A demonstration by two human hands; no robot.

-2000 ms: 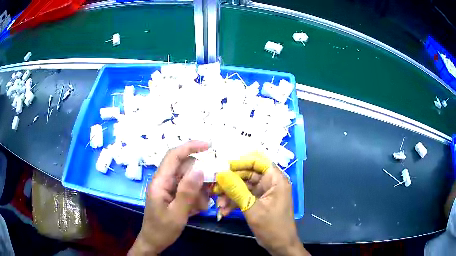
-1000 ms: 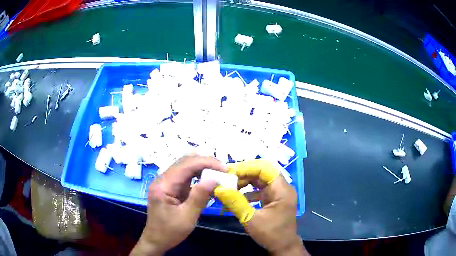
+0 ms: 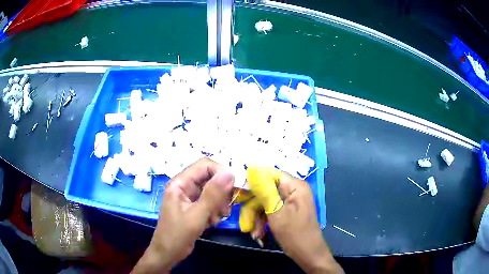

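A blue tray (image 3: 80, 179) on the dark bench is heaped with white parts (image 3: 204, 118), many with thin stems. My left hand (image 3: 195, 200), bare, and my right hand (image 3: 279, 203), with yellow finger cots, meet over the tray's front edge. A white part (image 3: 239, 178) is pinched between the fingertips of both hands. Most of it is hidden by the fingers and it blends with the bright heap. A thin stem shows just below it, between the hands.
Several white parts (image 3: 446, 156) and thin rods lie on the bench right of the tray. A small pile (image 3: 17, 96) lies at far left. The green belt (image 3: 321, 59) behind carries scattered parts. A metal post (image 3: 220, 32) stands behind the tray. A person's sleeve shows at the right edge.
The white part between my hands has turned and is now mostly covered. My right fingers have curled downward. Parts on the belt have moved left.
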